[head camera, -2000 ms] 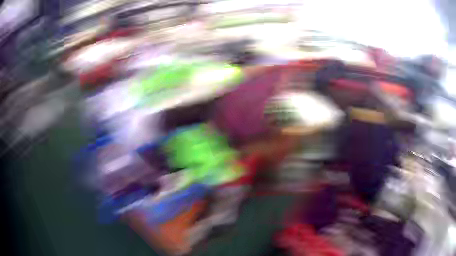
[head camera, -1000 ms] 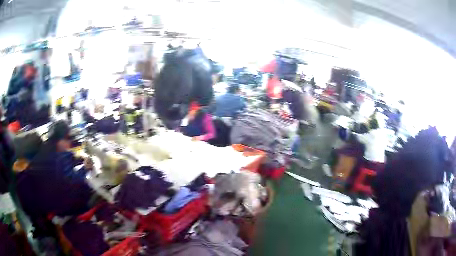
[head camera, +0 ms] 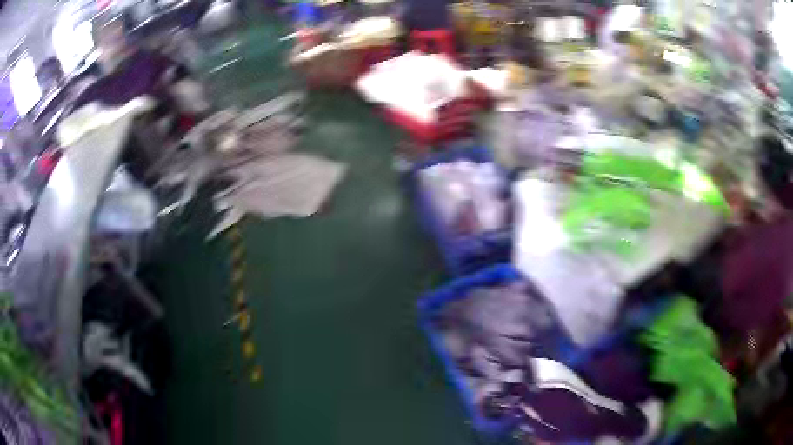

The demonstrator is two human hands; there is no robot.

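Observation:
Neither of my hands is in the picture. Nearest in front of me, a blue basket stands on the green floor at the lower right, filled with mauve and grey cloth. Dark purple cloth with a white edge lies over its near right side. A second blue basket behind it holds pale lilac cloth. Bright green cloth or bags lie to the right, partly on white sheeting. The picture is blurred.
Mauve cut pieces lie on the floor ahead, near yellow-black aisle tape. A long pale table runs along the left. A red crate with white material stands further up. Maroon cloth is at the right edge.
The view has swung from the wide workshop with sewing stations down to the green aisle, blue baskets and bright green items. No hand shows in any frame.

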